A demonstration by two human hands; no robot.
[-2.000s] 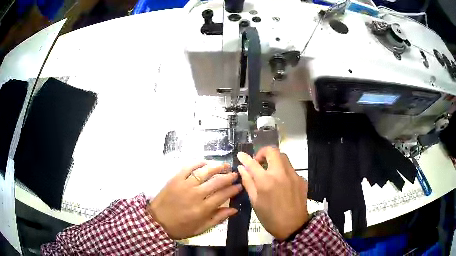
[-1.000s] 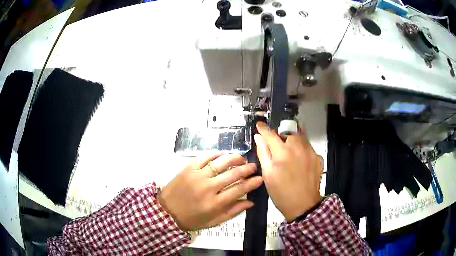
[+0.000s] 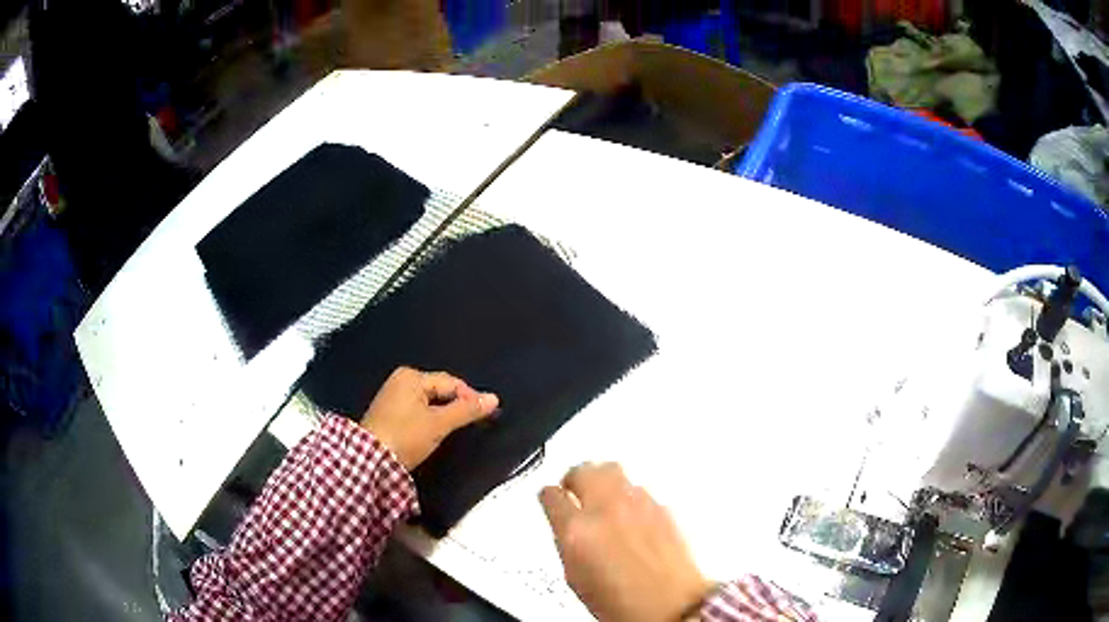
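Note:
Two dark mesh panel stacks lie at the left: one on the adjoining white board, the nearer one on the machine table. See-through netting shows between them, across the gap. My left hand is over the nearer stack, thumb and forefinger close together; whether it pinches a mesh edge cannot be told. My right hand is blurred, right of the stack's near corner, fingers curled, with no held thing visible. A black strip lies by the needle area at the lower right.
The white sewing machine head stands at the right, with a shiny bed cover left of its foot. A blue plastic crate and a cardboard box are behind the table. A gap separates board and table.
The view has swung left, so the machine is now at the right edge. Both hands have left the strip at the presser foot; my left hand is now over the nearer stack.

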